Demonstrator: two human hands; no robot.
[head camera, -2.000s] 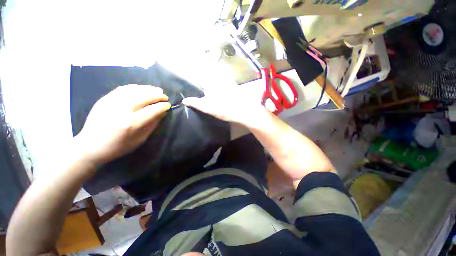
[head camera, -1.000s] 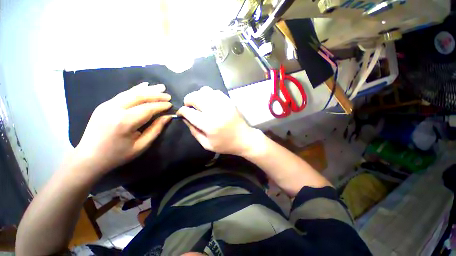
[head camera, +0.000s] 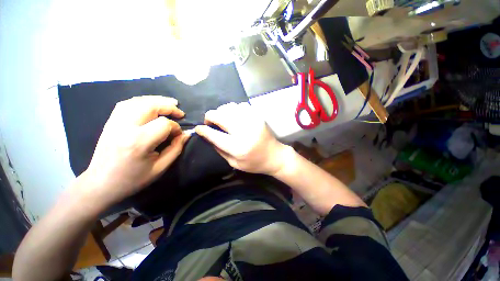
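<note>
A black garment panel (head camera: 148, 88) lies on the white table and hangs over its front edge towards my lap. A short folded edge, the pocket opening (head camera: 192, 124), runs between my two hands at the panel's middle. My left hand (head camera: 137, 140) is bare and pinches the cloth at the left end of this fold with thumb and fingers. My right hand (head camera: 241, 137) is bare and pinches the cloth at the right end. The fingertips of both hands nearly meet. They hide the ends of the fold.
Red-handled scissors (head camera: 317, 104) lie right of my right hand. The sewing machine (head camera: 405, 24) stands at the upper right, with its metal bed (head camera: 263, 66) behind my right hand. A wooden strip (head camera: 374, 104) and a black scrap (head camera: 341, 55) are under its head.
My left fingers have curled more tightly around the cloth, and a raised fold now shows between the hands. Two seconds ago the right hand was flatter and the panel was bunched. The view has shifted slightly.
</note>
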